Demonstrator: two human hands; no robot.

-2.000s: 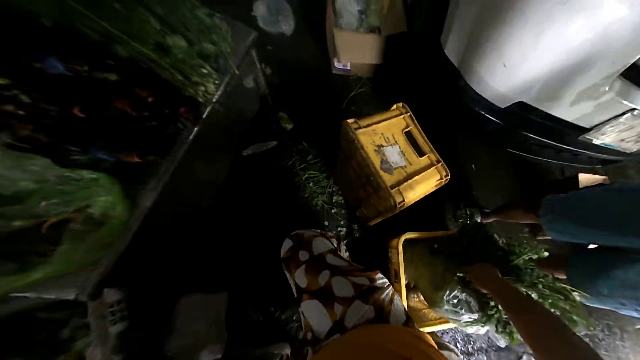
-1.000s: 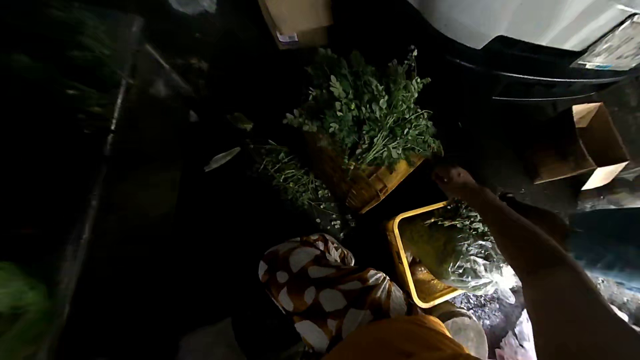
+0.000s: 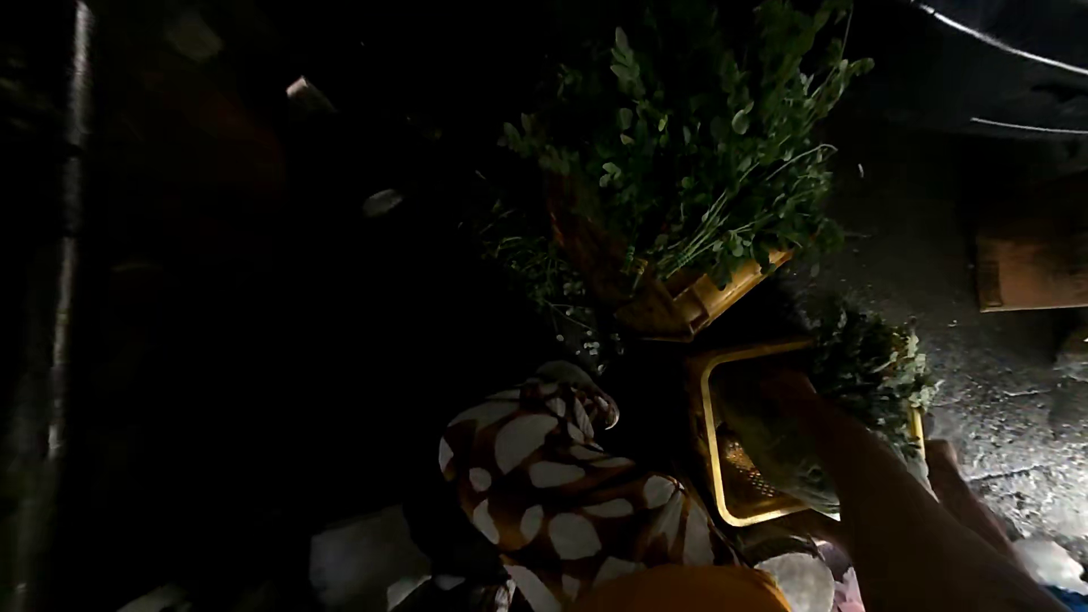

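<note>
My right hand reaches into an upright yellow plastic basket, at its upper inner side beside a leafy bunch. Shadow hides its fingers and whatever they touch. Clear plastic lies in the basket under my forearm. Beyond it, large bunches of green leafy stems rest on an overturned yellow plastic crate. My left hand is not in view.
My knee, in brown-and-white patterned cloth, is left of the basket. Loose stems lie beside the crate. A cardboard box stands at right. Another bare limb shows behind my forearm; whose is unclear.
Two seconds ago the crate's upturned base was bare; leafy bunches now lie on it. My right hand has moved from beside those bunches into the basket. The view has shifted closer.
</note>
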